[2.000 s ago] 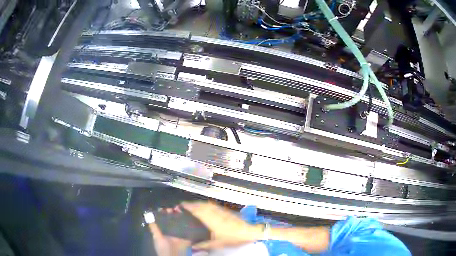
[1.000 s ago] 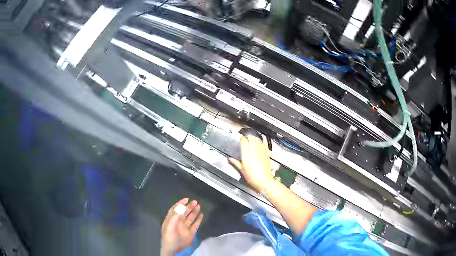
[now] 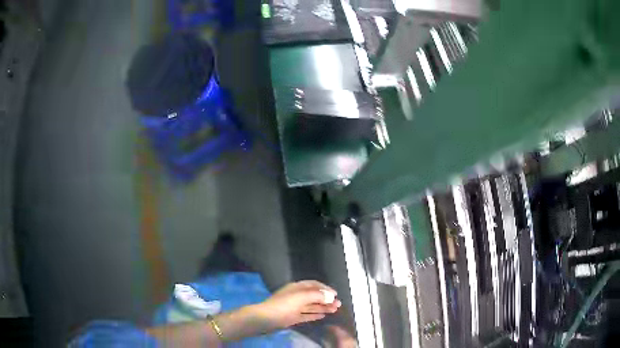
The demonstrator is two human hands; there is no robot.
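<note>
My left hand (image 3: 306,304) is at the bottom centre, palm side partly hidden, with a white wrap on one finger. Its fingers are loosely curled and a little apart, and I see nothing held in it. My right hand (image 3: 342,336) shows only as a small blurred piece at the bottom edge; its fingers cannot be made out. A shiny green ledge (image 3: 316,64) is ahead of my hands, with a grey-silver strip (image 3: 330,102) and a black flat piece (image 3: 326,129) across it. No hand touches them.
A green machine beam (image 3: 476,122) crosses from upper right to the centre. Long silver rails (image 3: 469,251) run beyond it at the right. A round black-topped blue stool (image 3: 173,75) stands on the grey floor (image 3: 75,170) at upper left.
The view has swung strongly left, bringing the stool and green ledge into sight. My right hand, earlier over the rails, is now mostly out at the bottom edge. My left hand's fingers point right.
</note>
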